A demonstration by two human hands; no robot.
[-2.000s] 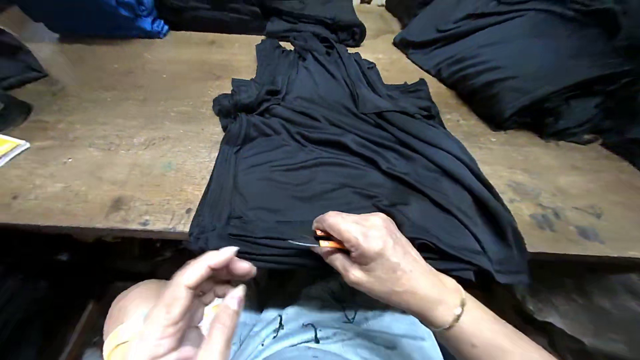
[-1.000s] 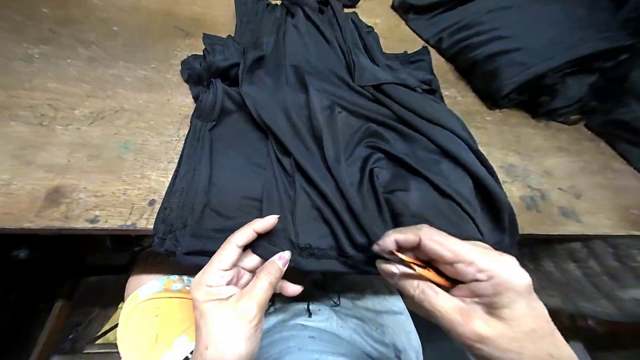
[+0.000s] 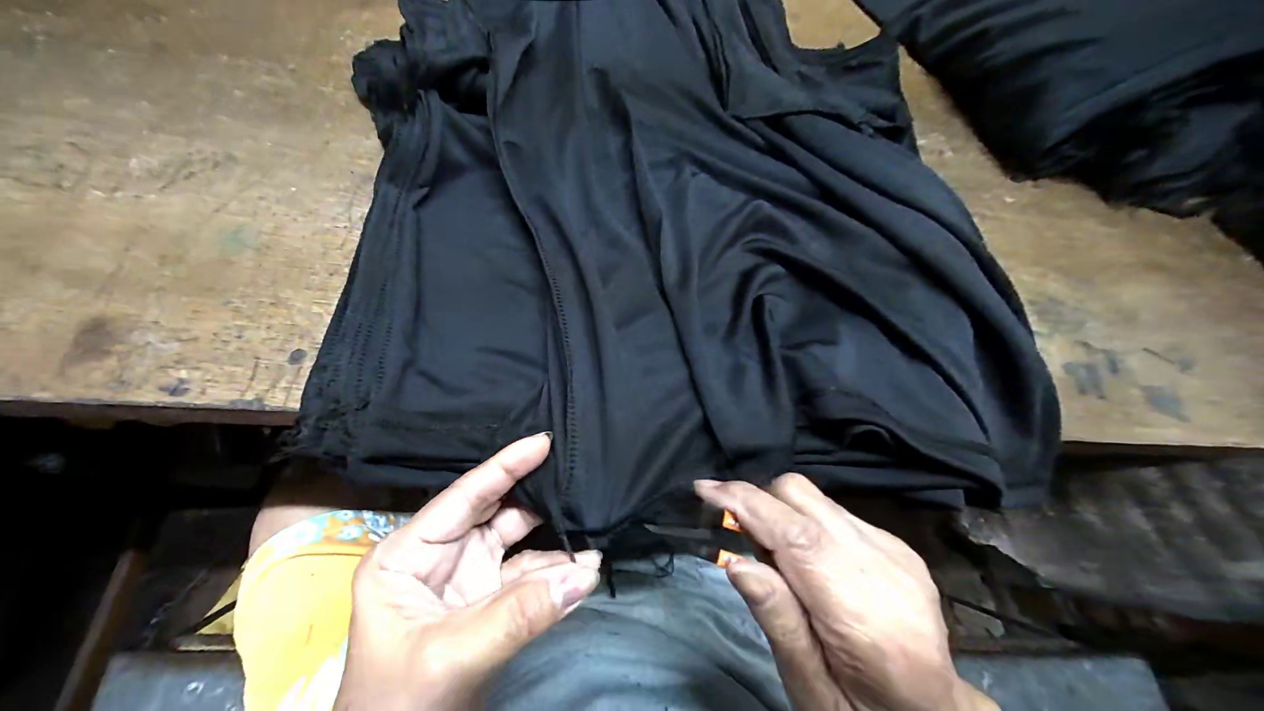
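Observation:
Black sewn garments [image 3: 652, 276] lie stacked on the wooden table, their hems hanging over the front edge. My left hand [image 3: 464, 583] is at the lower hem, left of centre, its thumb and fingers around a narrow seam end or thread; how firmly it holds this is unclear. My right hand [image 3: 839, 583] holds small orange-handled thread snips [image 3: 729, 533] between thumb and fingers. The blades point left toward the hem, with dark loose threads [image 3: 660, 565] hanging just below them. Most of the snips' handle is hidden by the fingers.
More black fabric [image 3: 1106, 89] is piled at the back right of the wooden table [image 3: 168, 217]. Below the table edge are my lap in light blue-grey cloth [image 3: 632, 642] and a yellow patterned cloth [image 3: 296, 612] at the left.
The orange snips were lower on the right side a second ago and are now nearer the middle hem. A seam of the top garment has been drawn down toward my left hand.

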